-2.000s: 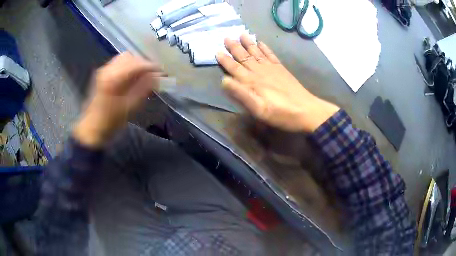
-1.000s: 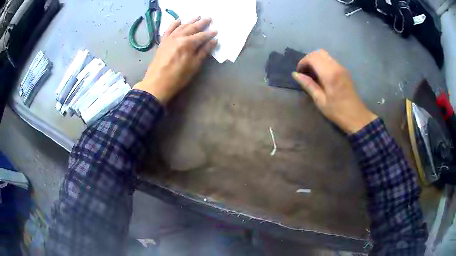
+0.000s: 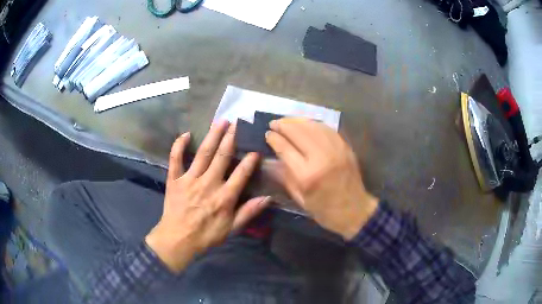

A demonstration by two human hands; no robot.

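Note:
A white backing piece lies flat on the table near its front edge. A dark fabric piece lies on top of it, with white showing along its far side. My left hand rests with fingers spread, fingertips on the left ends of both pieces. My right hand is over their right part, with thumb and fingertips pinching the dark piece. It hides their right part. A narrow white strip, likely the pressing template, lies to the left, touched by neither hand.
Finished strips lie fanned at the left, with a smaller bundle beyond. Spare dark pieces lie at far centre right. The iron rests at the right. Green-handled scissors and white sheets are at the far side.
My left hand has left the white sheets and my right hand the dark pile. Both are now at the front edge, over a white piece and a dark piece laid there.

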